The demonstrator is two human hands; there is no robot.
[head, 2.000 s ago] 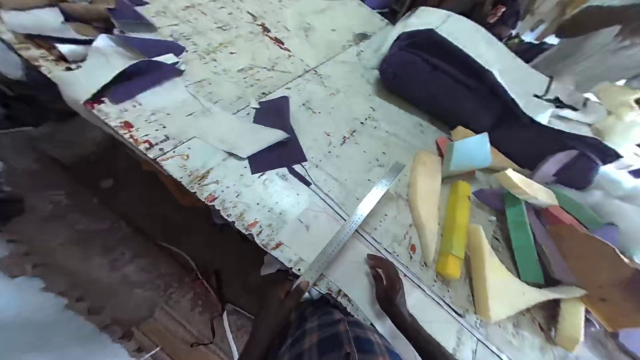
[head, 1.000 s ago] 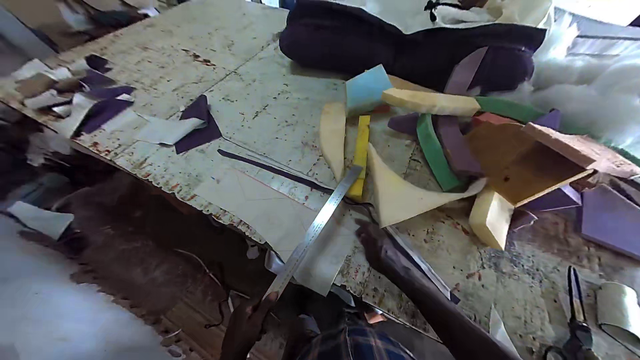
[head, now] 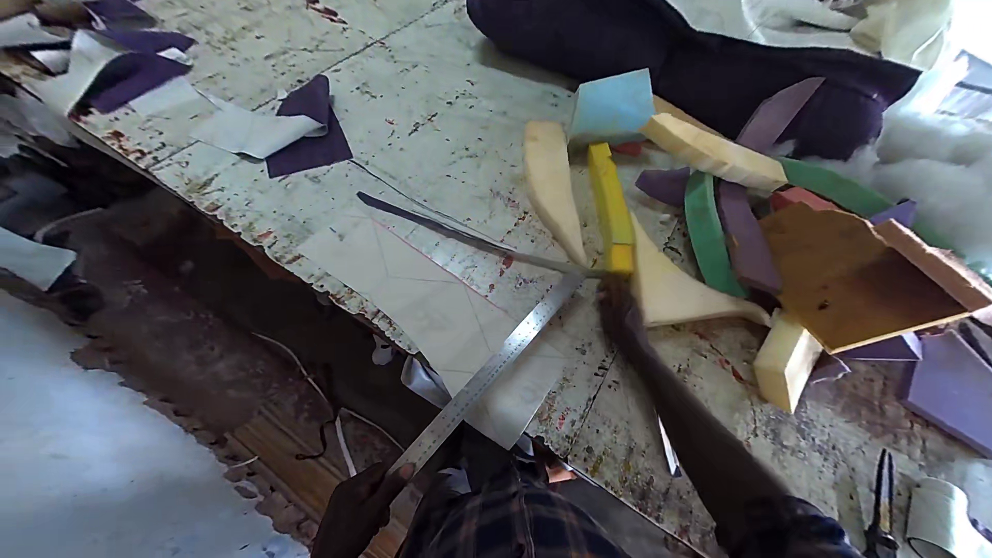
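A long steel ruler [head: 504, 353] lies slantwise over a pale sheet with pencil and red lines [head: 434, 298]. My left hand [head: 364, 496] grips its near end past the table edge. My right hand [head: 620, 306], blurred, is at the lower end of a yellow foam strip [head: 610, 198], just beyond the ruler's far end. A narrow dark fabric strip [head: 442, 226] runs across the table to my right fingers; whether they pinch it or the foam cannot be told. Cream foam pieces [head: 552, 182] flank the yellow one.
Coloured foam offcuts and a brown foam piece [head: 852, 271] pile up at the right. Scissors [head: 882, 496] and a white roll [head: 936, 515] sit at the lower right. A dark padded cushion [head: 697, 70] lies behind; purple and white fabric scraps [head: 310, 128] are at the left.
My right hand has moved away from the ruler's side to the yellow foam's lower end. My left hand stays on the ruler. The view has shifted.
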